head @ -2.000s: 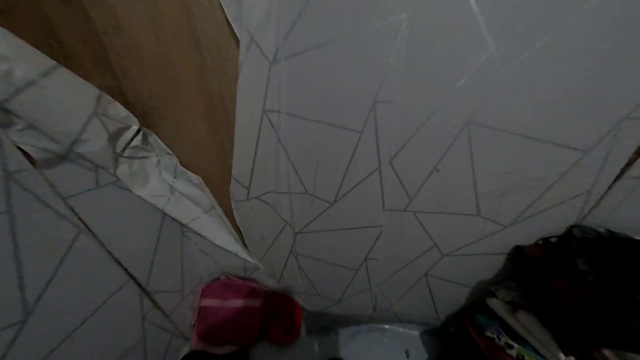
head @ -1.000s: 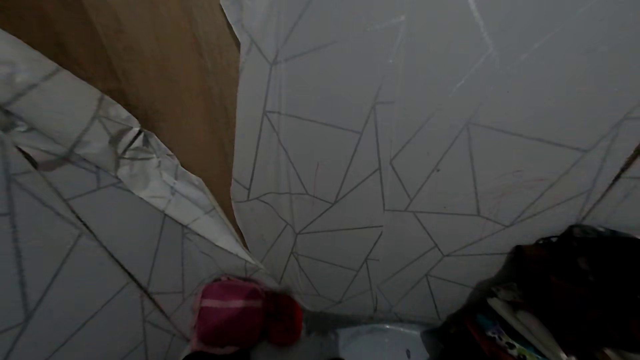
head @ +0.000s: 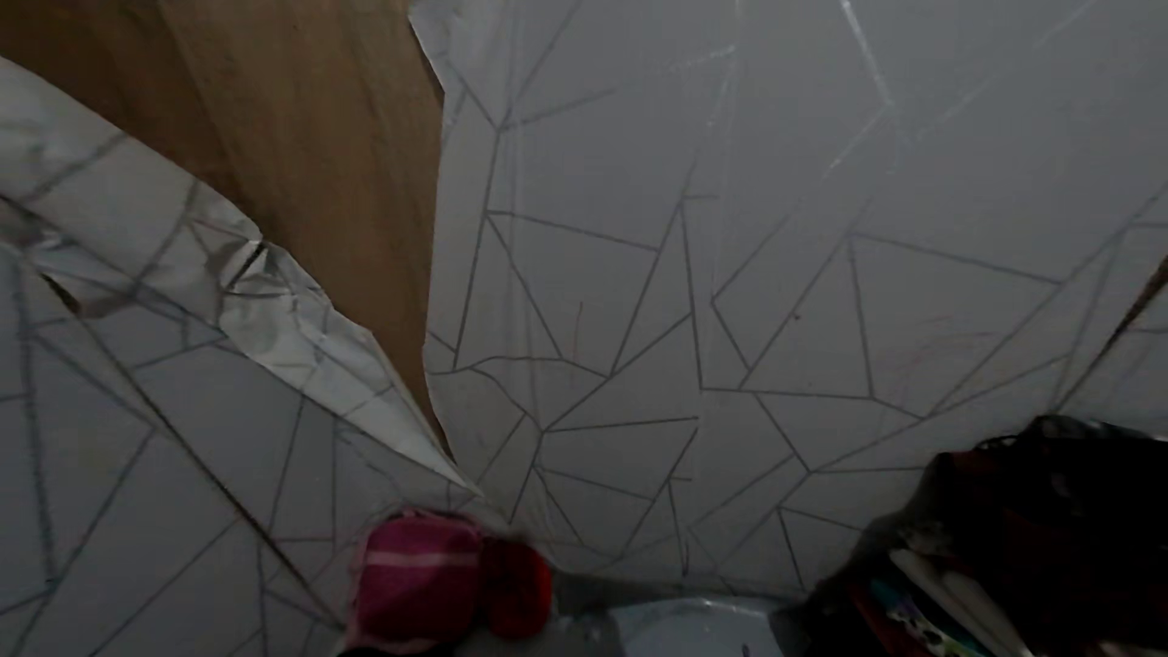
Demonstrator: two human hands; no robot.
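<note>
Neither my left hand nor my right hand shows in the head view. Pale wall covering (head: 620, 292) patterned with dark angular lines fills most of the view. At the upper left it is torn, and brown wood (head: 319, 137) shows through the gap. A crumpled, folded flap of the covering (head: 274, 315) hangs along the gap's lower left edge, narrowing to a point. The view is dim.
A pink fabric item (head: 418, 579) is at the bottom, beside a red item (head: 517, 589). Right of them lies a pale, shiny object (head: 698, 628), cut off by the frame. A dark heap of what looks like cloth (head: 1049, 529) occupies the lower right corner.
</note>
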